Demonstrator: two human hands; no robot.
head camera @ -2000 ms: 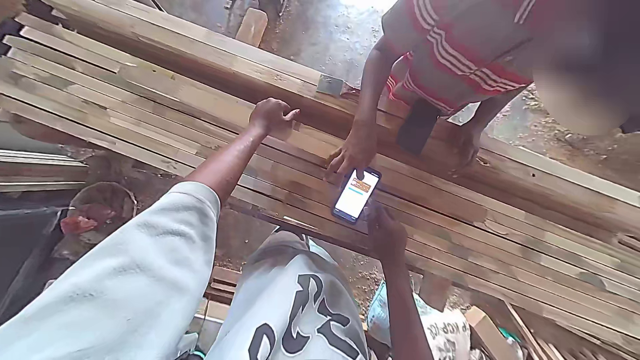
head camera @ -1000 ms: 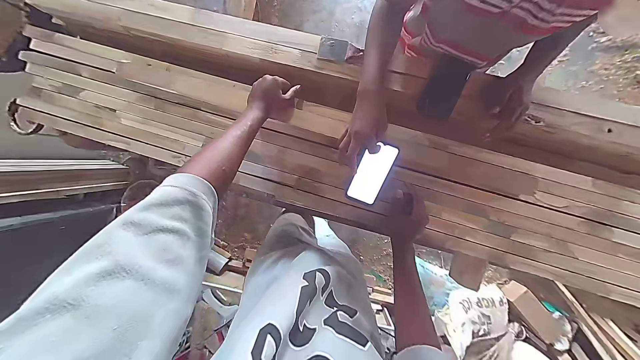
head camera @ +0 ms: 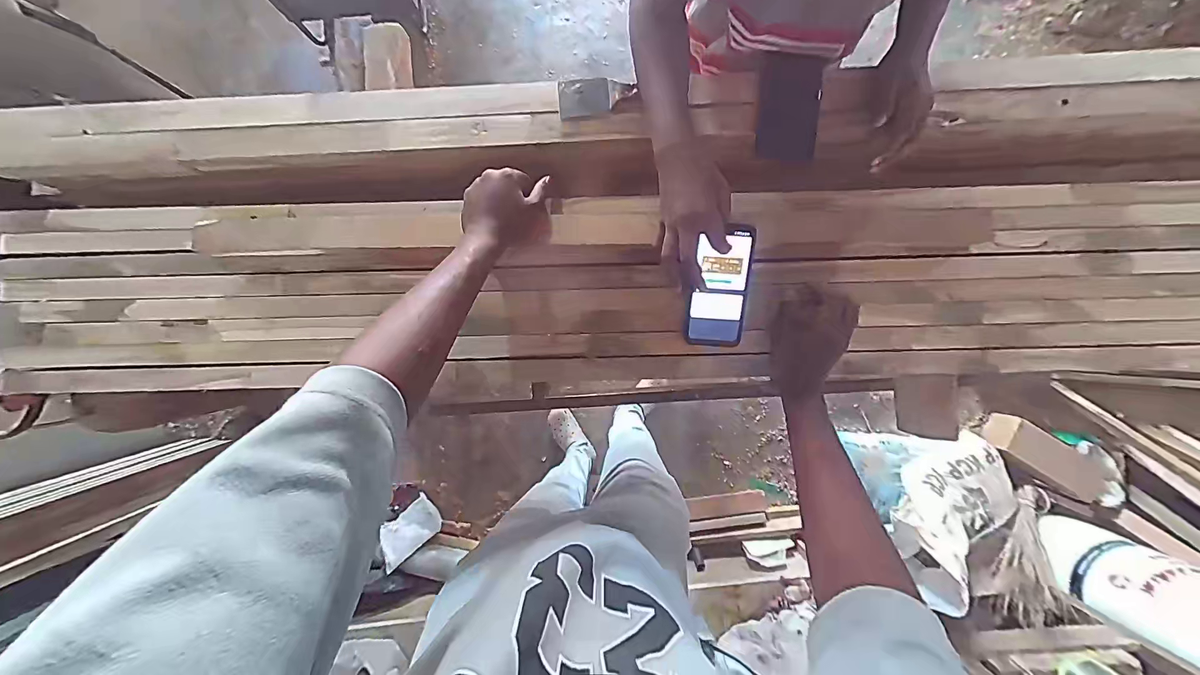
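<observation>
My left hand [head camera: 506, 208] rests on the stack of wooden boards [head camera: 356, 230] with its fingers curled and its thumb out; nothing shows in it. Right of the phone, my right hand [head camera: 812, 328] lies on the boards in a loose fist, and it is unclear whether anything is inside. A lit smartphone [head camera: 718, 314] lies on the boards between my hands, nearer the right one. Another person's hand [head camera: 694, 211] touches its screen from above. That person's other hand [head camera: 902, 112] hangs over the far timber, beside a dark phone-like object [head camera: 789, 108].
A thick timber beam [head camera: 356, 141] runs along the far side, with a small grey block [head camera: 589, 97] on it. Below the boards at right are a white sack [head camera: 966, 483], a cardboard box [head camera: 1045, 457], a fibre brush [head camera: 1027, 553] and wood scraps [head camera: 736, 511].
The view has turned, so the boards now run level across it. The phone's screen, washed out white a second ago, shows its content again. The other person's hand is still at the phone.
</observation>
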